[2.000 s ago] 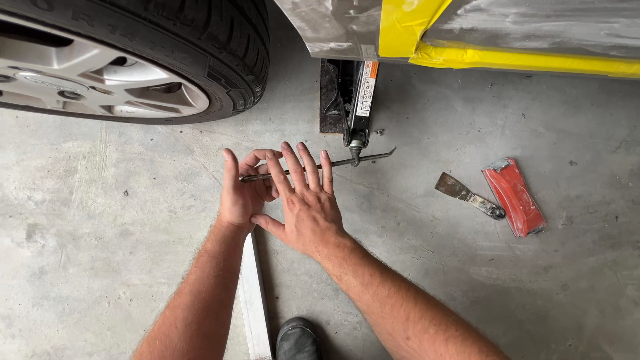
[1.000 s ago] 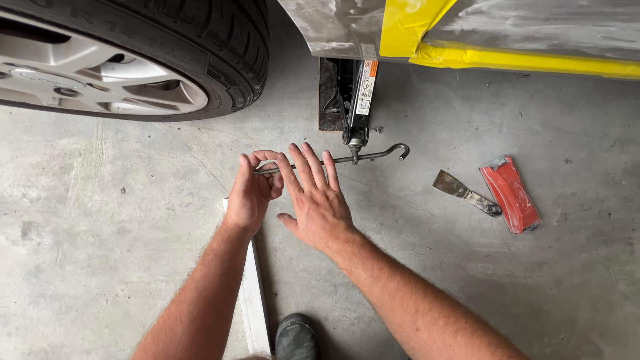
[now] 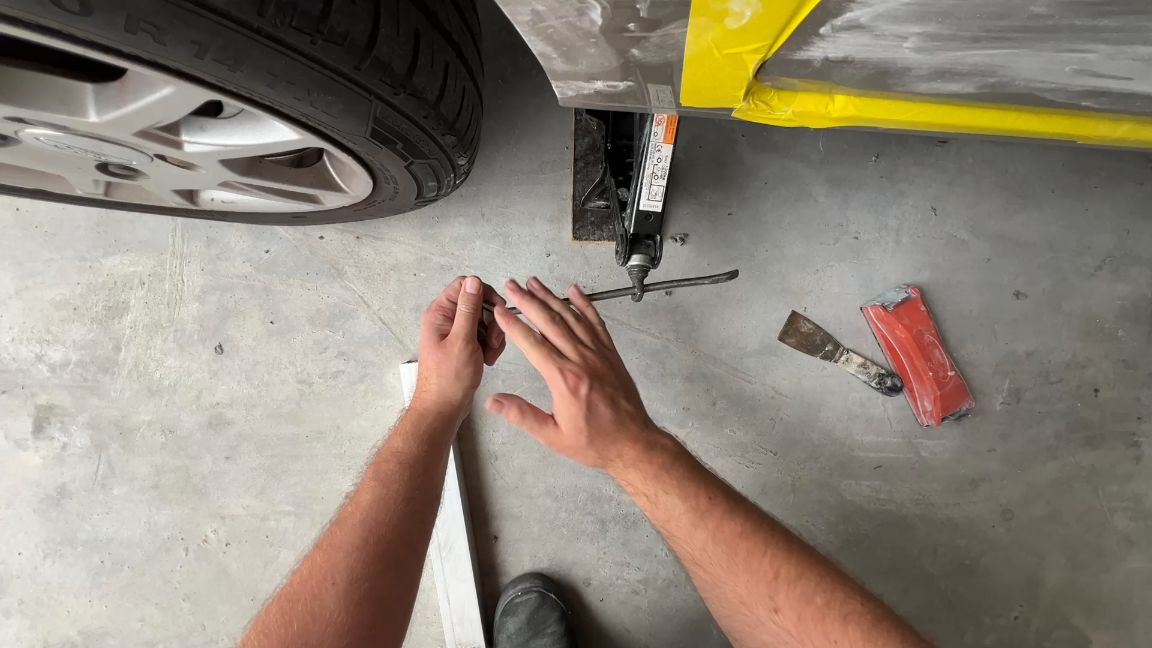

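Observation:
A thin metal crank rod (image 3: 688,283) passes through the eye at the end of a black scissor jack (image 3: 650,180). The jack stands under the car's sill on a dark board (image 3: 589,220). My left hand (image 3: 459,337) is closed around the rod's left end, thumb on top. Beside it, my right hand (image 3: 576,378) is spread palm down over the rod, fingers apart; the fingers hide part of the rod, and whether they touch it I cannot tell. The rod's far end, seen nearly edge-on, points right.
A car wheel (image 3: 423,117) is at upper left. Yellow masking tape (image 3: 864,106) edges the sanded body panel (image 3: 972,45). On the concrete floor lie a scraper (image 3: 814,340), a red sanding block (image 3: 918,355) and a pale bar (image 3: 454,549). A dark shoe (image 3: 533,612) shows at the bottom.
The crank rod has turned about its length: its hooked right end showed curled upward one second ago and now looks nearly straight. My right hand's fingers have shifted along with this.

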